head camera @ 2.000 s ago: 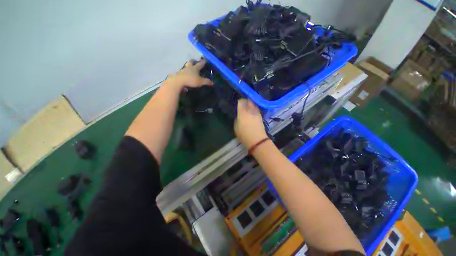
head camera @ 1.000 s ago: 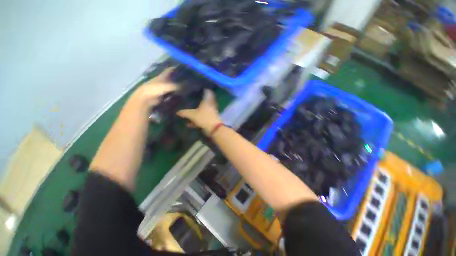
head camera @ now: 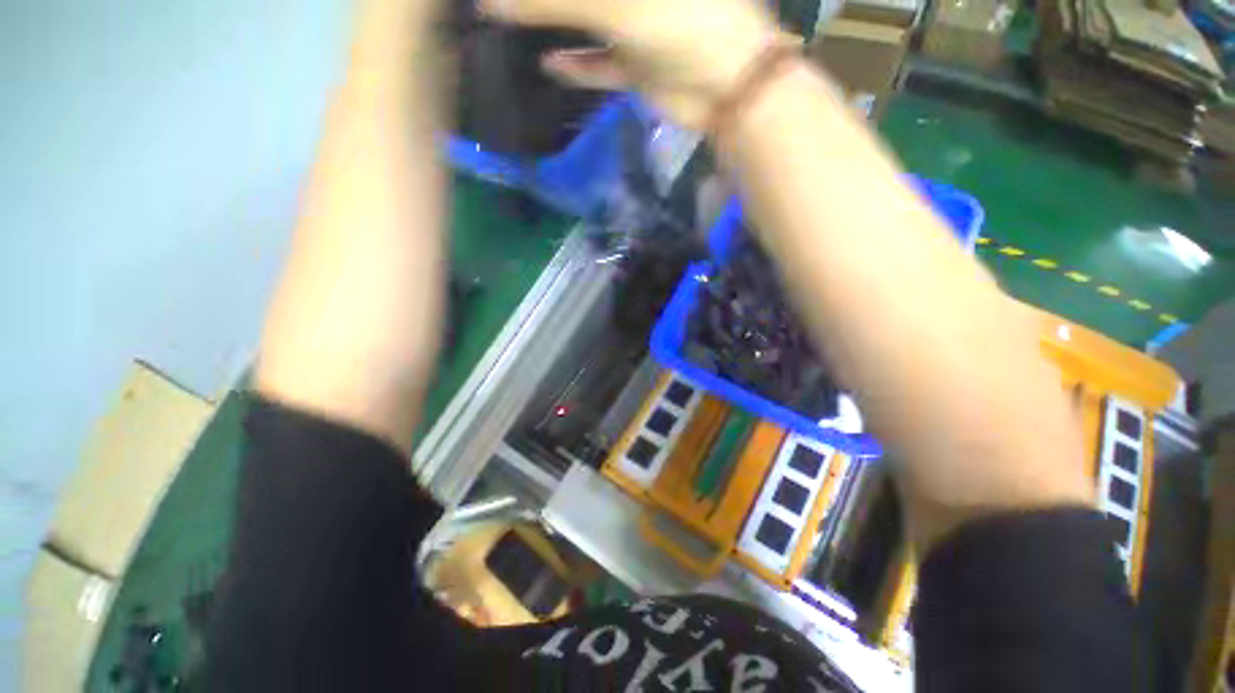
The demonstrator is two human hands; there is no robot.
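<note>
My right hand (head camera: 650,41) is blurred at the top edge, over a dark mass of adapters (head camera: 522,95); whether it grips any cannot be told. My left forearm runs up to the top edge, and my left hand is cut off. The upper blue basket (head camera: 582,163) is partly seen below the dark mass, mostly hidden by my arms. A second blue basket (head camera: 668,336), holding black adapters, rests over the orange trays (head camera: 677,474), partly behind my right forearm.
Metal rails (head camera: 508,339) run beside the green belt (head camera: 467,251), with loose adapters at lower left. A round stool (head camera: 474,575) bears a dark rectangle. Cardboard (head camera: 115,460) leans at left. Flattened cartons (head camera: 1124,68) are stacked at upper right.
Both hands have moved up from the adapters on the belt, to the top edge. The view has shifted and tilted down, showing more of the trays and my shirt.
</note>
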